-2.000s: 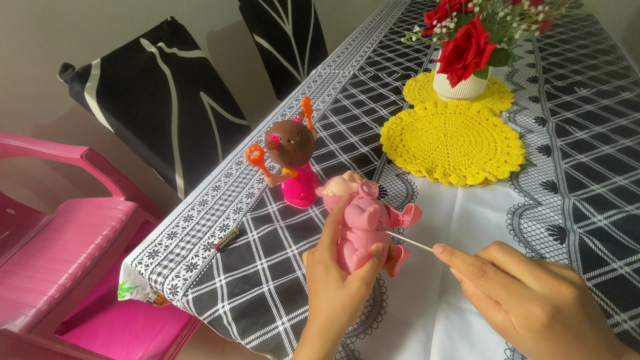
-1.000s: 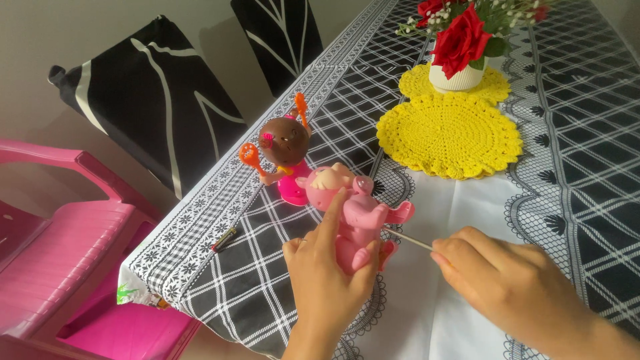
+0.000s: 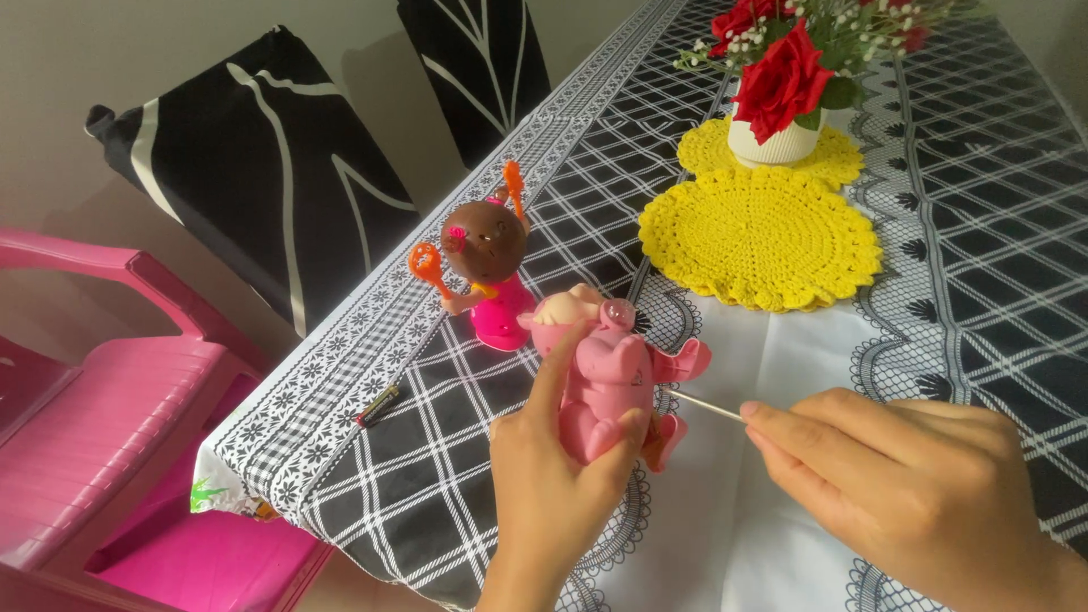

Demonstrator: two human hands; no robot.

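Note:
My left hand (image 3: 565,459) holds a pink plastic toy figure (image 3: 608,374) on its side near the table's front, fingers and thumb around its body. A thin metal rod (image 3: 705,405), perhaps a screwdriver shaft, is pinched in my right hand (image 3: 901,476). Its tip meets the toy's right side; any handle is hidden in my fist. Just behind the pink toy stands a doll (image 3: 501,319) with a brown head, a pink body and raised arms holding orange pieces. A small battery (image 3: 377,405) lies on the tablecloth to the left.
Yellow crocheted doilies (image 3: 761,238) lie farther back, with a white ribbed pot (image 3: 775,136) of red artificial roses on one. A pink plastic chair (image 3: 127,391) stands at the left, by the table corner. Chairs with black-and-white covers (image 3: 263,170) line the far side.
My left hand keeps hold of the pink toy, which has tilted slightly. The rod stays at the toy's right side in my right hand. The doll and the battery have not moved.

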